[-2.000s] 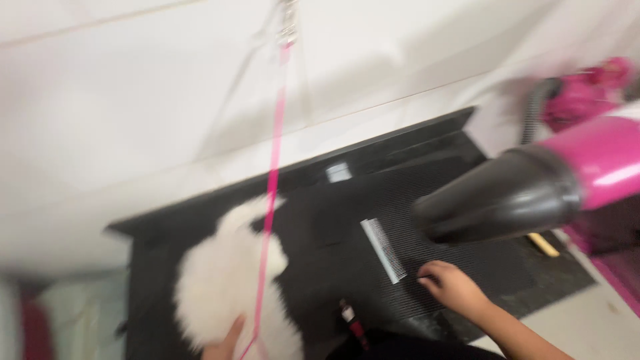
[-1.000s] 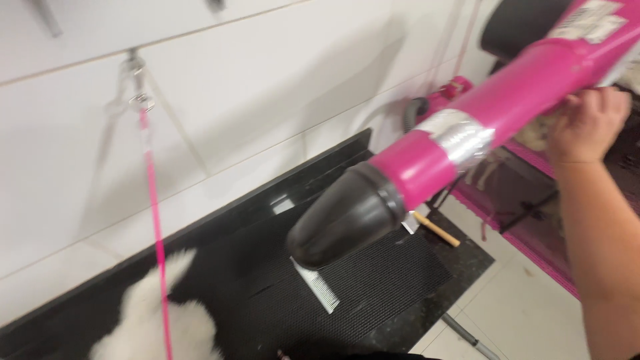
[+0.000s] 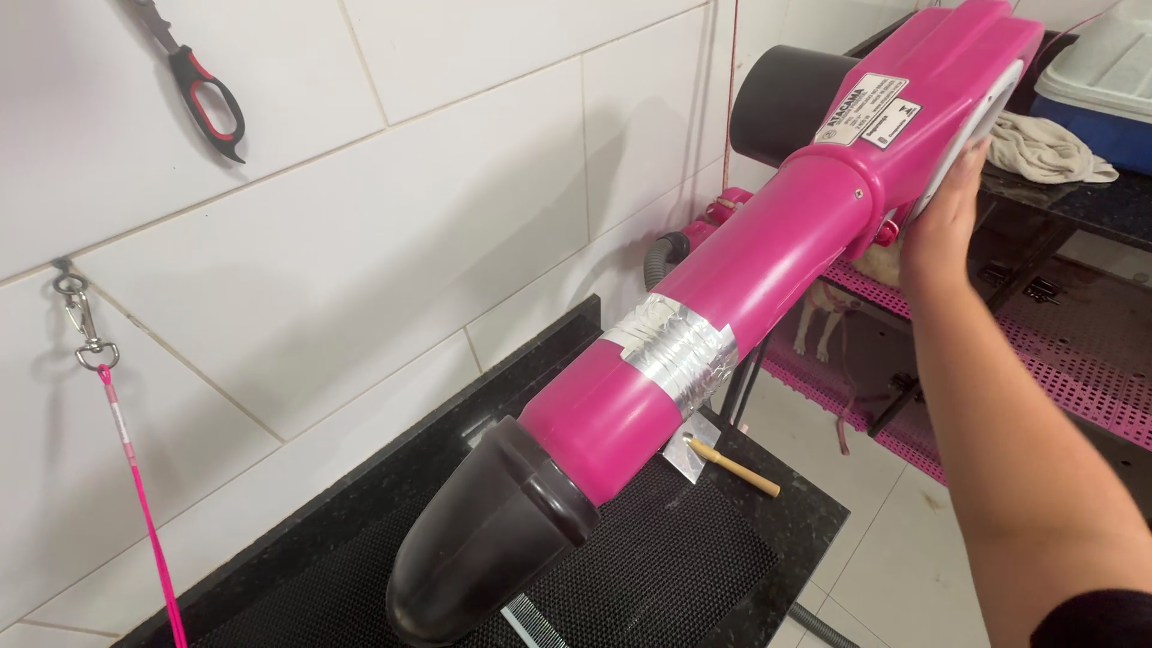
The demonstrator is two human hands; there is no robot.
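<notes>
A pink stand dryer (image 3: 774,243) with a black nozzle (image 3: 486,540) and a band of silver tape slants over the black grooming table (image 3: 801,540). My right hand (image 3: 945,211) is raised against the far side of the dryer's housing, its fingers partly hidden at the pale rim. A metal comb (image 3: 533,623) lies on the ribbed black mat (image 3: 666,558), partly beneath the nozzle. At the left, a pink grooming leash (image 3: 153,531) hangs from a metal snap hook (image 3: 83,319) on the wall. My left hand is out of view, and so is the white dog.
A slicker brush with a wooden handle (image 3: 733,468) lies at the table's right corner. Scissors (image 3: 205,99) hang on the tiled wall (image 3: 378,252). Behind at the right stand cages with pink perforated floors (image 3: 1071,369), an animal inside, a cloth (image 3: 1048,148) and a blue bin (image 3: 1093,126) on top.
My right hand has gone from above the mat, near the comb, up to the dryer's housing. My left hand and the white dog have left the view, which has swung toward the dryer.
</notes>
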